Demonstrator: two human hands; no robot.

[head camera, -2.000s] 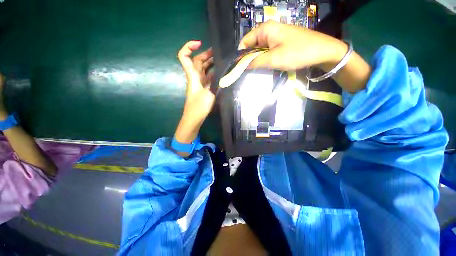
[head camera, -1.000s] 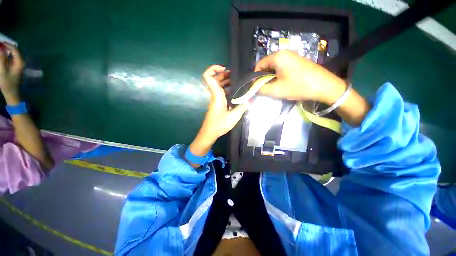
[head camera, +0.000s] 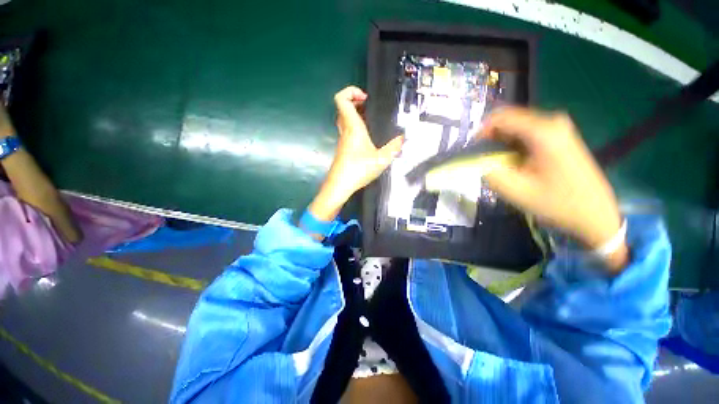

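The open-backed tablet (head camera: 409,126) lies in the black foam tray (head camera: 453,252), its middle glaring white. My right hand (head camera: 544,162), blurred, is over the tray's right side and holds the black tape (head camera: 430,164) with its yellow release liner (head camera: 465,168). The tape's end reaches left over the tablet's battery area. More yellow liner (head camera: 528,276) hangs below the hand at the tray's lower right corner. My left hand (head camera: 356,154) is at the tray's left edge, thumb reaching over the tablet's left side, fingers apart, nothing seen in it.
The tray is on a glossy green bench (head camera: 260,87) with a white-edged rail (head camera: 583,31) at the far right. A dark band (head camera: 646,126) runs to the upper right. At the far left are another person's arm (head camera: 38,181) with a blue wristband and part of another tray (head camera: 11,67).
My right hand has moved right and towards me, drawing the tape back from my left hand. The tablet's upper middle is now uncovered. My left hand's fingers stay near the tray's left edge.
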